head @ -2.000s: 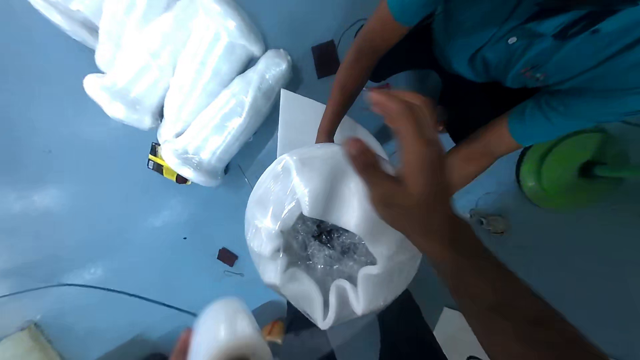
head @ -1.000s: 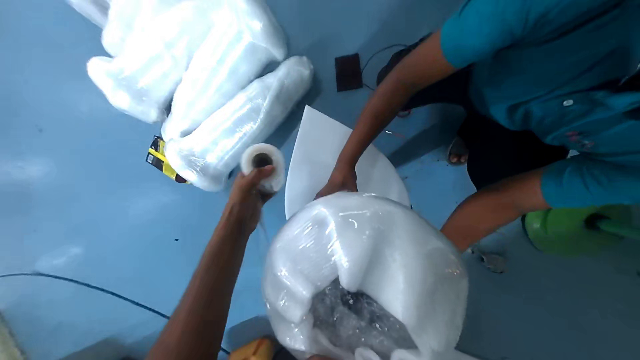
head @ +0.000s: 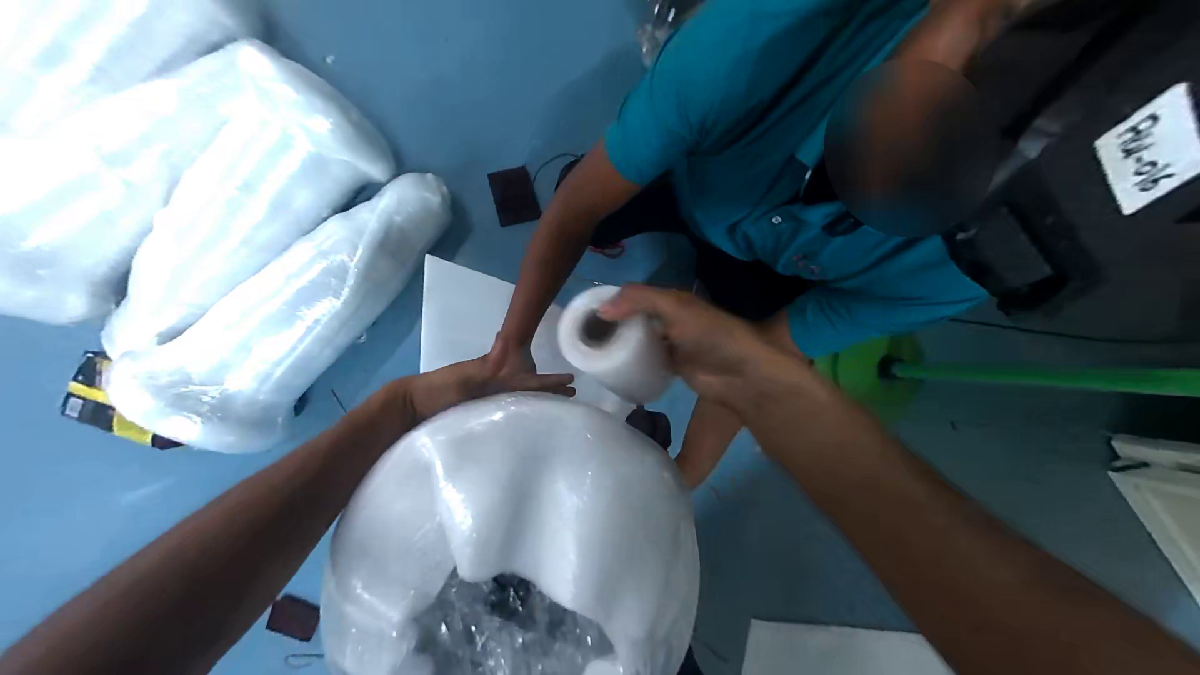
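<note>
A large bundle in white foam sheet and clear stretch film stands low in the middle, its film-covered opening facing the camera. My right hand grips a roll of stretch film above the bundle's far edge. At the bundle's far left edge lies my left hand, fingers extended, against the co-worker's hand; it holds no object that shows. A flat white foam sheet sticks up behind these hands. The co-worker's other hand is hidden behind the bundle.
Several film-wrapped bundles lie at the upper left beside a black and yellow box. A co-worker in a teal shirt leans in from the upper right. A green round base with a pole stands at the right, and a dark square piece lies on the floor.
The film roll, in my left hand one second ago, is now in my right hand, farther right. My left hand has come to the bundle's far edge. The co-worker has leaned farther into view.
</note>
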